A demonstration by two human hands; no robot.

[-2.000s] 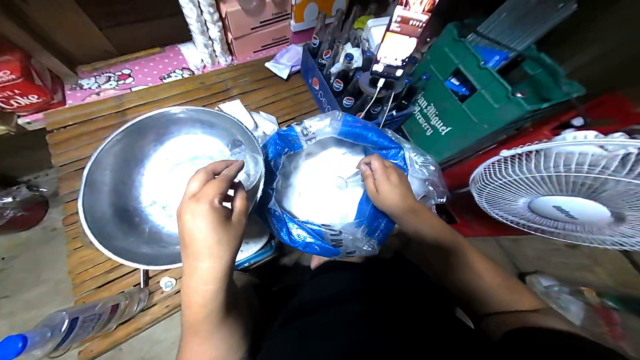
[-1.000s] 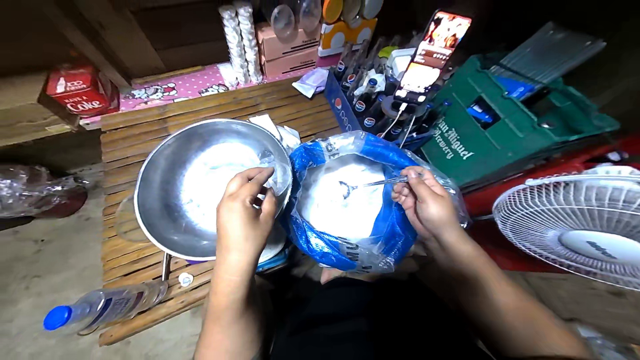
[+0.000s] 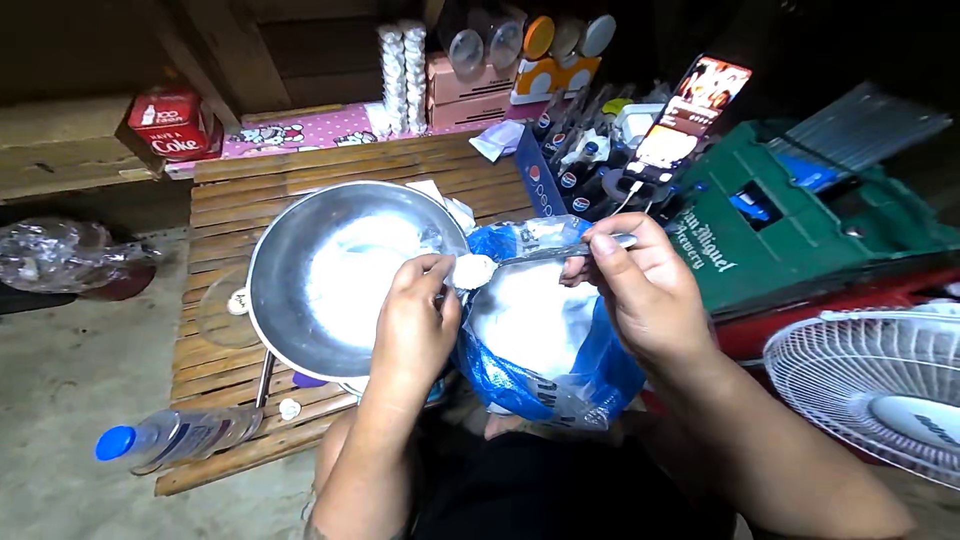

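A metal spoon (image 3: 555,253) is gripped by its handle in my right hand (image 3: 645,289), and its bowl carries a heap of white powder (image 3: 474,271). My left hand (image 3: 420,315) pinches something thin and clear, probably a small plastic bag (image 3: 433,241), right beside the spoon's bowl. Under the spoon lies an open blue and clear plastic sack (image 3: 502,386) with white contents (image 3: 536,322). To its left a wide metal basin (image 3: 289,330) rests on the bamboo-slat table, partly behind my left hand. The exact hold of my left fingertips is hard to see.
On the slatted table (image 3: 247,176) lie a clear bottle with blue cap (image 3: 191,439) and a clear lid (image 3: 217,311). Behind stand a Pepsi crate of bottles (image 3: 541,176) and a lit phone (image 3: 690,120). At right are a green crate (image 3: 757,255) and a fan (image 3: 862,390).
The spoon has risen from inside the sack with white powder on it and now meets my left hand. The view has shifted.
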